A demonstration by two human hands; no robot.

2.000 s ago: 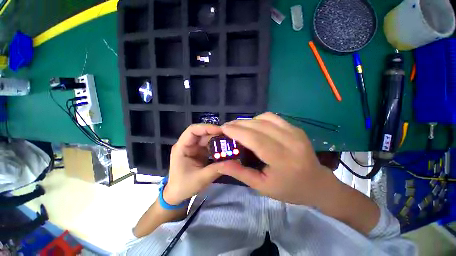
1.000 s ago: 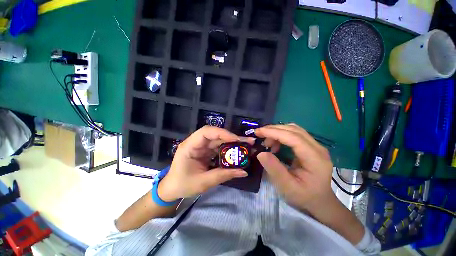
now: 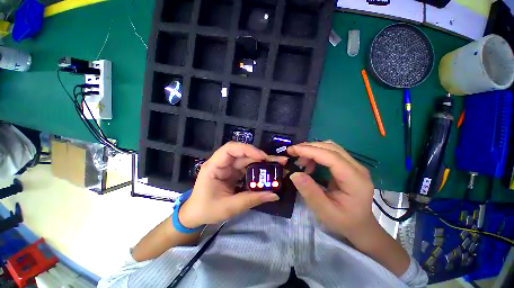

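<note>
A small square smartwatch (image 3: 264, 177) with rounded corners is held over the near edge of the black foam tray (image 3: 217, 116). Its screen is lit, with white marks and a row of coloured dots. My left hand (image 3: 225, 183) grips it between thumb and fingers from the left. My right hand (image 3: 332, 183) is at its right side, thumb and index finger apart, near its edge; whether the fingertips touch the watch is hard to tell. Dark watch parts (image 3: 242, 135) lie in tray pockets just beyond. A slim black tool (image 3: 197, 257) lies at my lap.
On the green mat are an orange stick (image 3: 372, 103), a blue pen (image 3: 407, 129), a round dish (image 3: 401, 55), dark tweezers (image 3: 360, 159) and a black cylindrical tool (image 3: 435, 149). A white cup (image 3: 477, 64) stands far right. A power strip (image 3: 98, 90) is left, a blue parts bin (image 3: 451, 236) low right.
The right hand has moved off the watch to its right side. The screen went from dots to a coloured round face and back to dots. The view has shifted, with the tray now further right.
</note>
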